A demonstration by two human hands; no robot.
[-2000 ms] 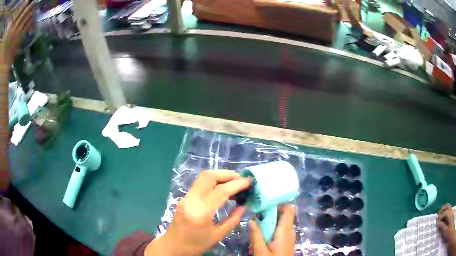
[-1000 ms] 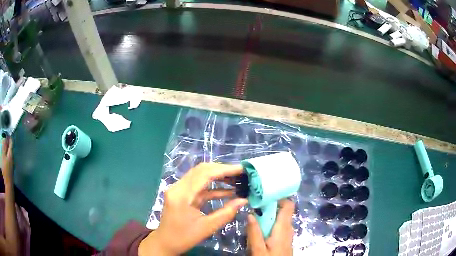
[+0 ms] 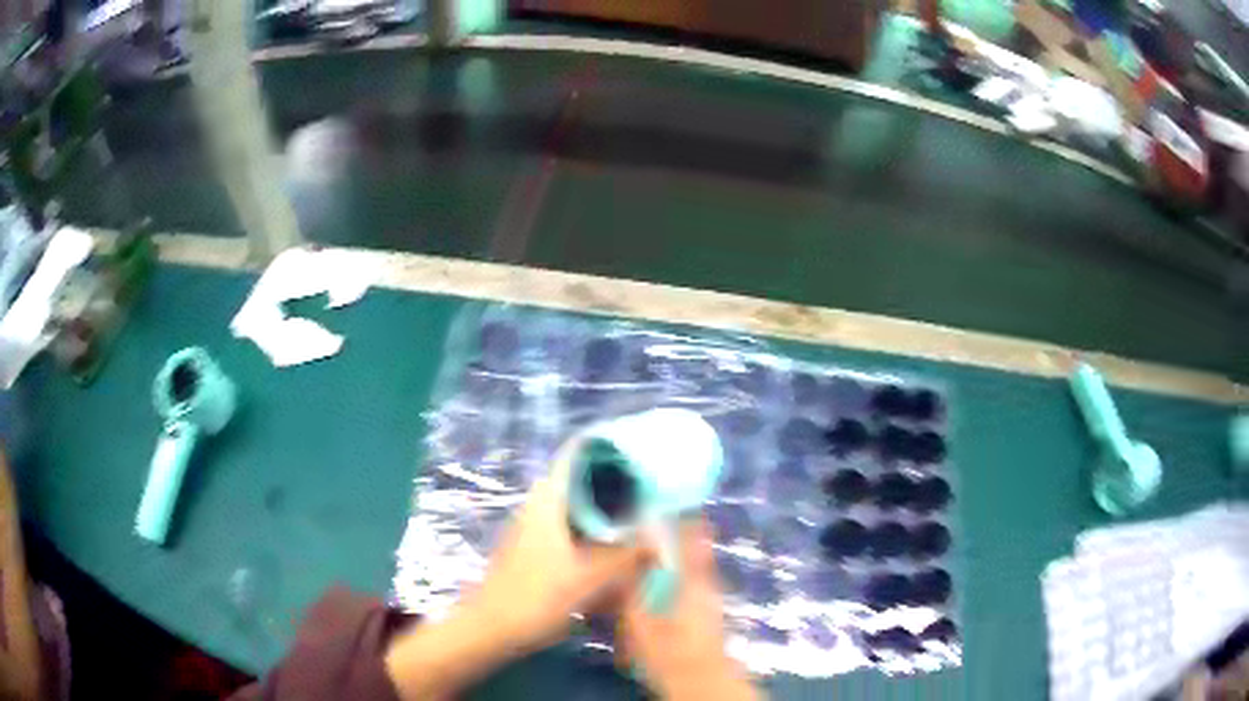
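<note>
A mint-green handheld fan (image 3: 674, 459) is held over the tray, its round open end facing left and its handle down. Black shows inside that end; blur hides whether it is a separate disc. My left hand (image 3: 527, 582) is against the left and lower side of the fan head. My right hand (image 3: 688, 623) is closed round the handle. Both hands are blurred. Beneath lies a clear blister tray (image 3: 788, 479) with rows of black discs (image 3: 897, 489); wrinkled film covers much of it, and the discs at right look darker.
One fan (image 3: 185, 438) lies at left, another (image 3: 1116, 452) at right. A white crumpled wipe (image 3: 295, 304) lies near the pale rail (image 3: 658, 304), beyond which is the dark conveyor belt (image 3: 767, 192). White sheets (image 3: 1151, 603) are at lower right. Part of a person's arm (image 3: 14, 589) shows at the left edge.
The fan and both hands have moved left. My left fingers, earlier pinching a black part at the open end, are now around the head's lower side. Another mint-green object shows at the right edge.
</note>
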